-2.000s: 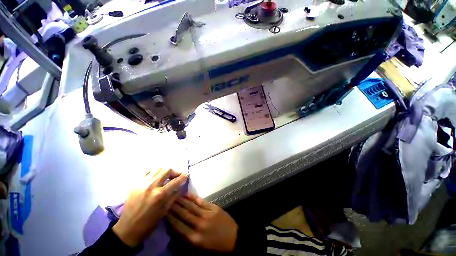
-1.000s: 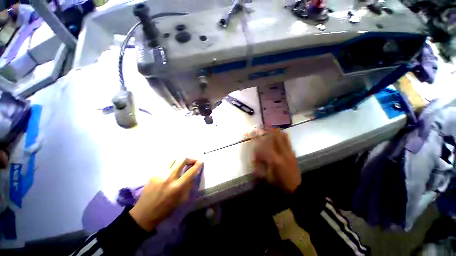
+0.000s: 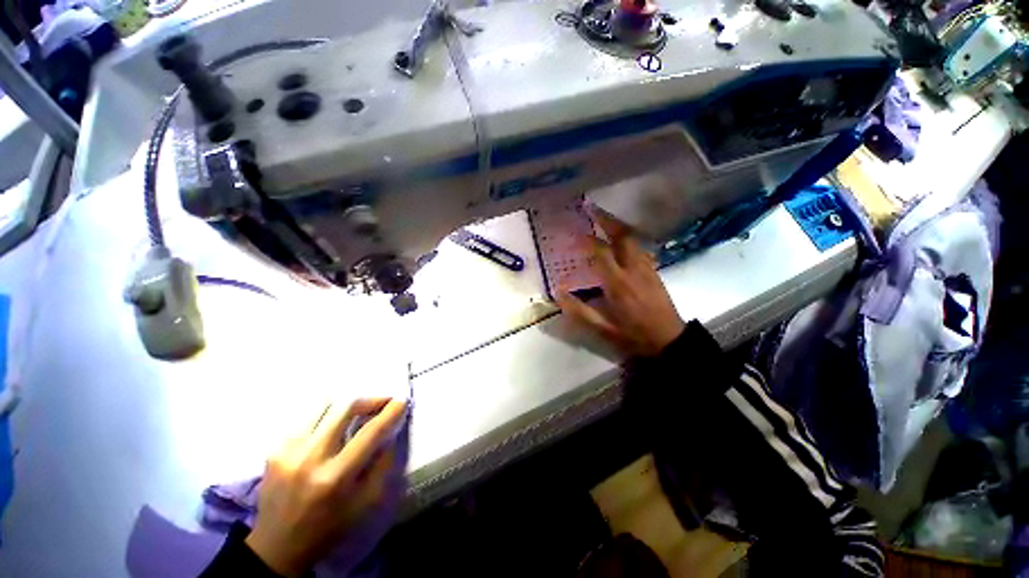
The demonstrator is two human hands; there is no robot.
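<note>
My left hand (image 3: pixel 327 480) holds light-purple fabric (image 3: pixel 367 525) at the table's front edge, left of centre. The fabric hangs over the edge, and its upper part bleaches out under the lamp. My right hand (image 3: pixel 632 296) is on the smartphone (image 3: pixel 561 243), fingers spread on its pinkish lit screen. The phone lies on the bed under the machine arm. Thread snips (image 3: pixel 492 251) lie just left of the phone. The presser foot area (image 3: pixel 397 296) is above and right of my left hand, with no hand at it.
The white sewing machine head (image 3: pixel 451 124) spans the top. A lamp (image 3: pixel 166 305) on a ribbed neck stands at left. A blue label (image 3: pixel 820 217) is on the table's right part. A white and purple garment bundle (image 3: pixel 931 305) hangs at right. A red bobbin (image 3: pixel 635 14) sits on top.
My right hand has left the fabric beside my left hand and moved right and up onto the phone. My left hand has stayed on the fabric. The view has shifted.
</note>
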